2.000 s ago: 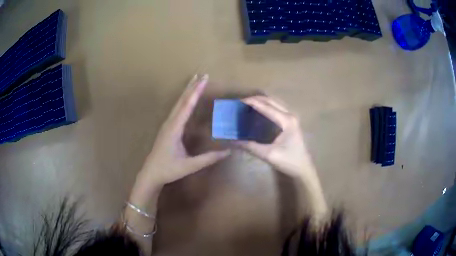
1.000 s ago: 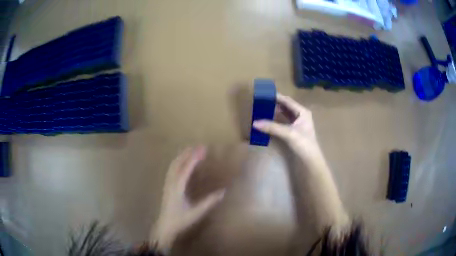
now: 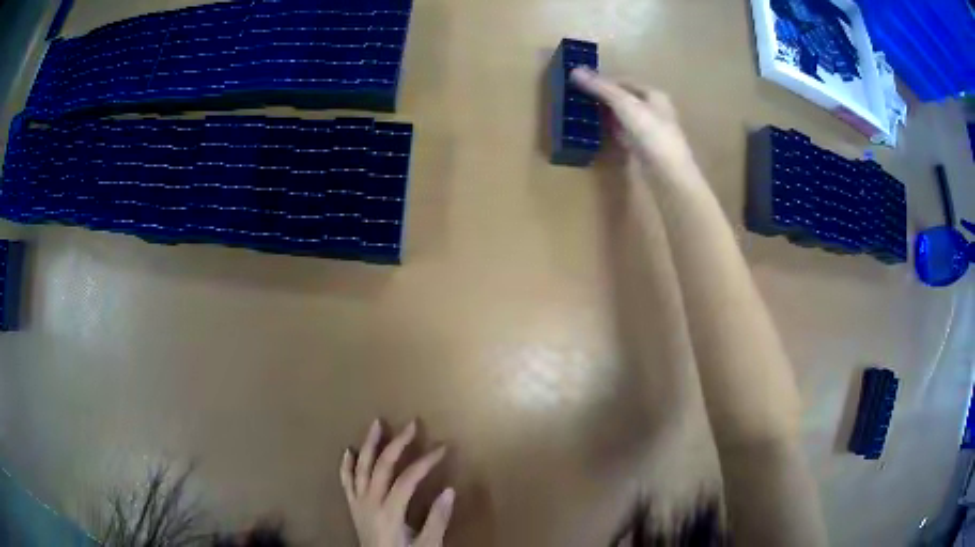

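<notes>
A small stack of dark panels (image 3: pixel 578 120) stands upright in direction, long side pointing away from me, on the brown table at the upper middle. My right hand (image 3: pixel 633 112) is at its right side, with a fingertip on its top face; the other fingers are partly hidden behind the stack and hand. My left hand (image 3: pixel 393 486) is empty, fingers spread, low at the bottom edge and partly cut off. Two large rows of stacked panels (image 3: pixel 214 182) lie at the left, one behind the other.
A medium block of panels (image 3: pixel 829 198) lies at the right, below a white tray (image 3: pixel 765 48) holding dark pieces. A blue spray bottle (image 3: pixel 942 256) is at the right edge. A small set-aside stack (image 3: pixel 875 413) lies lower right; another dark piece (image 3: pixel 11 284) is at far left.
My right hand has moved forward with the stack, now farther up the table. My left hand has dropped toward the bottom edge. The view has shifted left, showing more of the large rows.
</notes>
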